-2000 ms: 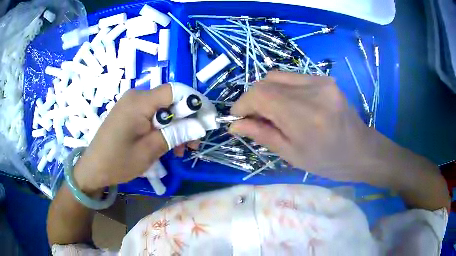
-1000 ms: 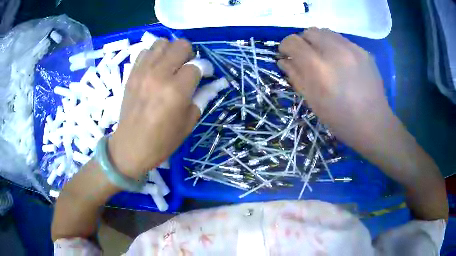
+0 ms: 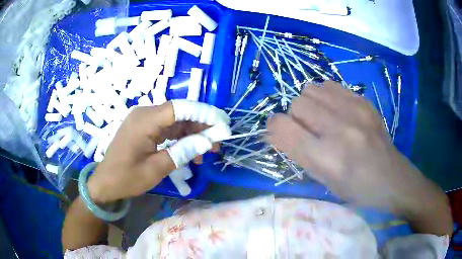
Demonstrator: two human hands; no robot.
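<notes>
My left hand (image 3: 147, 146), with white coverings on thumb and finger, pinches one end of a thin pale stem (image 3: 245, 135). Whether a white sleeve is also between the fingertips I cannot tell. My right hand (image 3: 329, 136) is closed round the other end of the stem and hides it. Loose white sleeves (image 3: 195, 84) are heaped in the left compartment of the blue tray (image 3: 219, 55). More thin stems with dark and shiny fittings (image 3: 256, 63) lie crossed in the right compartment, partly under my right hand.
A white shallow tray (image 3: 390, 25) lies beyond the blue tray, with a white piece with a dark end (image 3: 334, 9) at the picture's top edge. A clear plastic bag of white parts (image 3: 25, 76) overlaps the blue tray's left side. Clear plastic hangs at the far right.
The two fitted sleeves seen earlier in my left hand are gone from it. Both hands have moved back nearer to me from the tray's far part, and a stem now spans between them.
</notes>
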